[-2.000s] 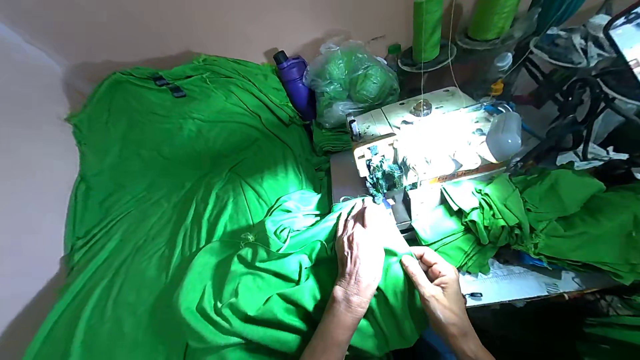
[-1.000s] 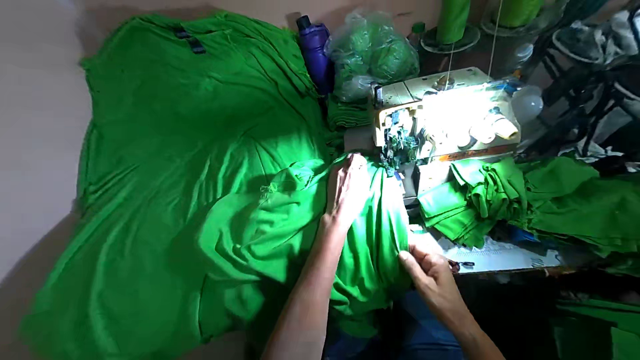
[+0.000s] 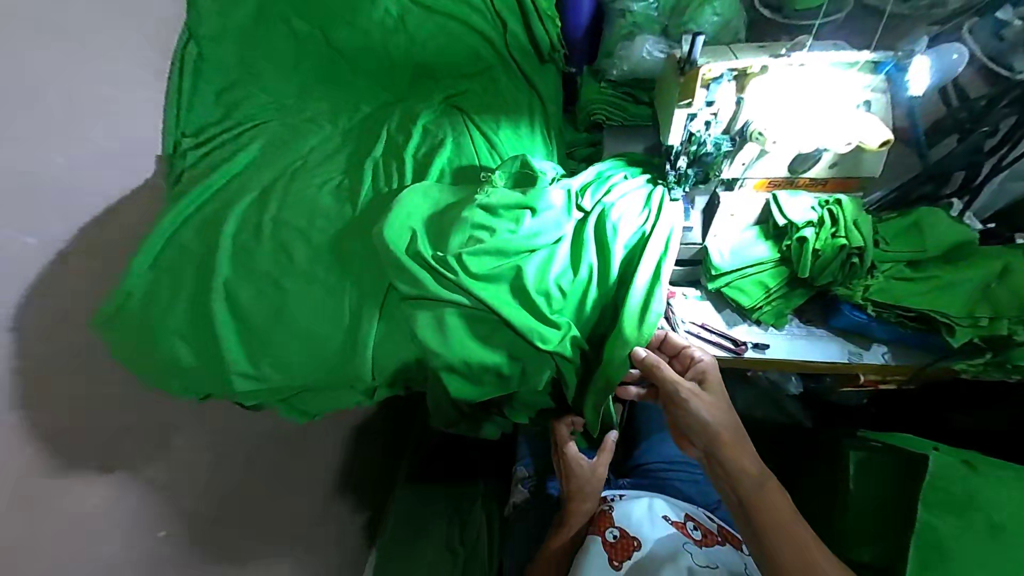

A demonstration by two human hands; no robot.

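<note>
Bright green knit fabric (image 3: 512,280) hangs bunched from the needle area of a Siruba sewing machine (image 3: 800,120) over the table's front edge. My right hand (image 3: 680,380) pinches the fabric's right edge between thumb and fingers, just below the table edge. Lower and to the left, above my lap, my left hand (image 3: 582,464) has its thumb and fingers apart around the hanging lower end of the fabric; whether it grips the cloth I cannot tell. A lamp lights the machine strongly, and the fabric's edge runs up to the presser foot area.
A large spread of green fabric (image 3: 280,200) covers the left side. Folded green pieces (image 3: 752,264) lie right of the needle area. Thread snips or tweezers (image 3: 720,340) rest near the table edge. Behind stand a purple bottle (image 3: 580,32) and a plastic bag (image 3: 640,40) of green material.
My left hand has moved from on the fabric beside the needle area down to the hanging lower end. My right hand stays at the fabric's right edge. The view has shifted.
</note>
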